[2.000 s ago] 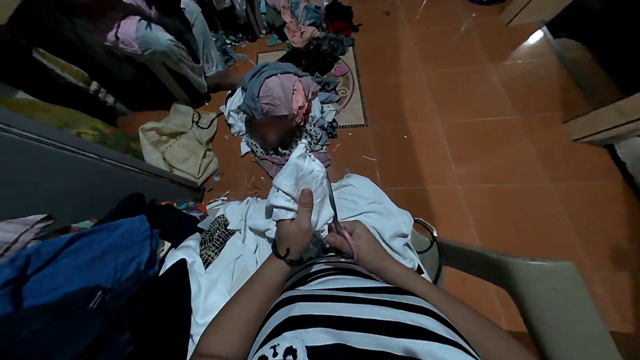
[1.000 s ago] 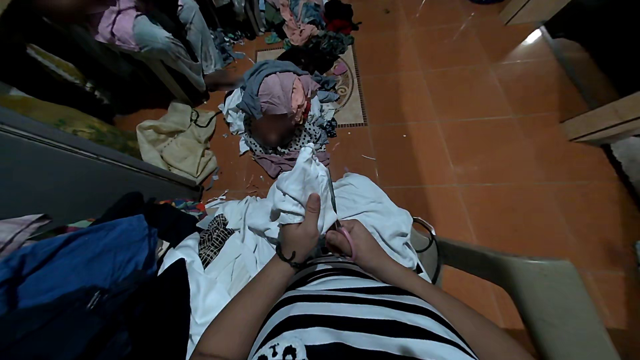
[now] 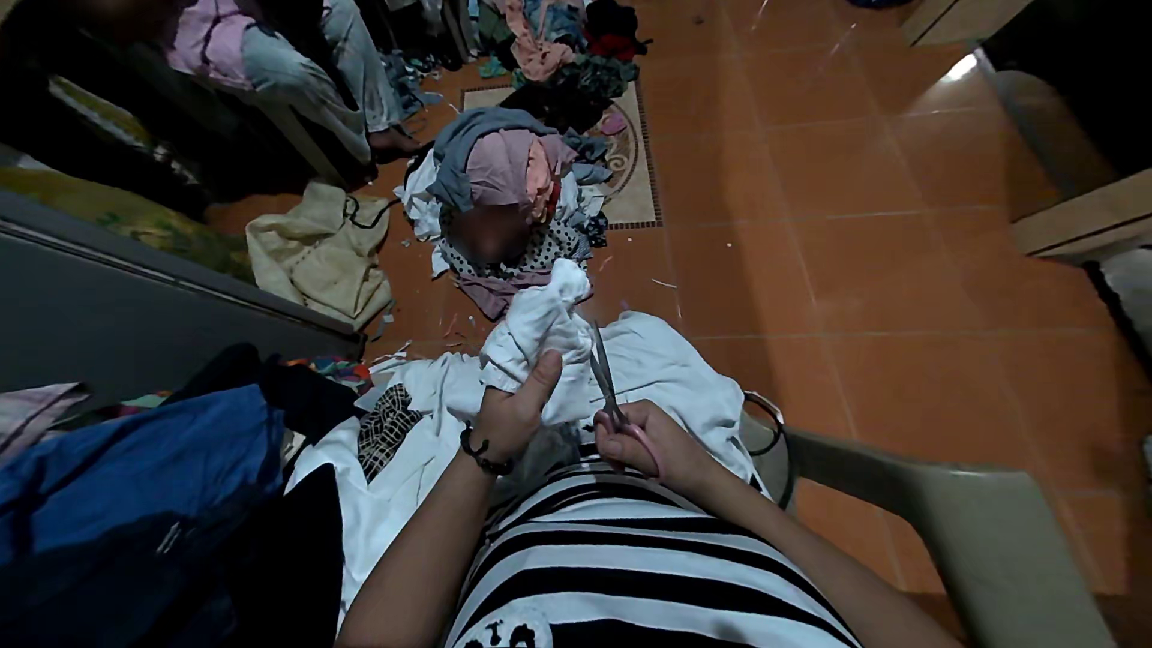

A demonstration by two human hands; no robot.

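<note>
My left hand (image 3: pixel 522 409), with a dark bracelet at its wrist, grips a bunched white cloth (image 3: pixel 544 333) that stands up above the thumb. My right hand (image 3: pixel 652 445) holds a pair of scissors (image 3: pixel 607 382) by the pink handles. Their metal blades point up and away from me, close along the right side of the bunched cloth. More white fabric (image 3: pixel 666 364) is spread over my lap beneath both hands. A piece of black-and-white patterned cloth (image 3: pixel 387 430) lies on it at the left.
A heap of mixed cloths (image 3: pixel 513 171) stands on the tiled floor ahead, beside a beige sack (image 3: pixel 319 252). Blue cloth (image 3: pixel 135 477) lies at my left, and a plastic chair armrest (image 3: pixel 936 486) is at my right. Another person (image 3: pixel 306 81) sits at the upper left.
The scissors' blades, close against the bunched cloth a second ago, now show more plainly at its right side. My left hand keeps its hold on the cloth.
</note>
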